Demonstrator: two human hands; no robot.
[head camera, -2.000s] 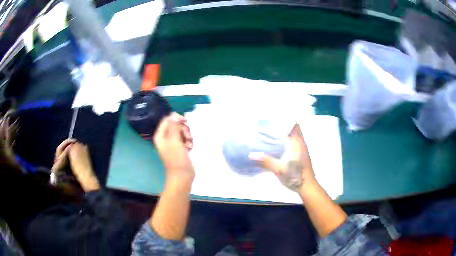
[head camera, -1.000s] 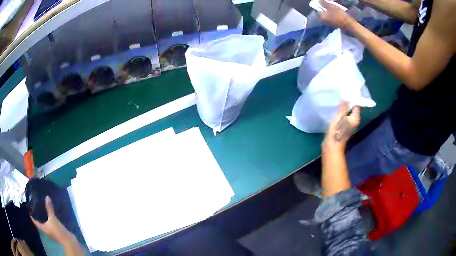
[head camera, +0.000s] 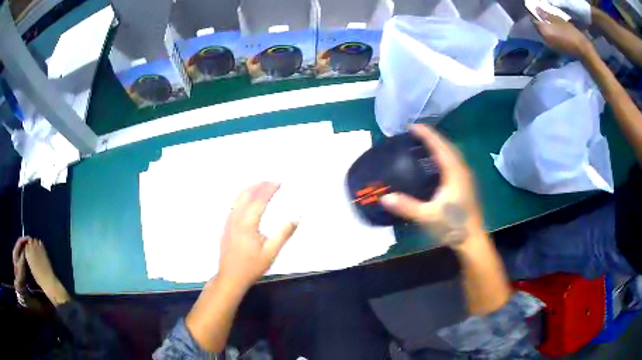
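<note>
A black rounded speaker (head camera: 394, 176) with orange marks on one face is in my right hand (head camera: 447, 193), over the right edge of the flat white bags (head camera: 190, 204). My fingers are behind it and my thumb is on its near side; hand and speaker are slightly blurred. My left hand (head camera: 250, 235) is open and empty over the middle of the bags, thumb and fingers apart. An upright white bag (head camera: 429, 74) with a wide open top stands just behind the speaker. More white bagged bundles (head camera: 559, 140) stand to the right.
Open cartons (head camera: 278, 53) stand in a row behind the pale rail (head camera: 232, 109). A grey post and loose white bags (head camera: 46, 144) are at the left. Another person's hands show at the lower left, another's arms at the upper right. A red stool (head camera: 574, 309) is at the lower right.
The speaker has moved from my left hand at the far left to my right hand. My right hand has come back from the bagged bundles. The view has turned left.
</note>
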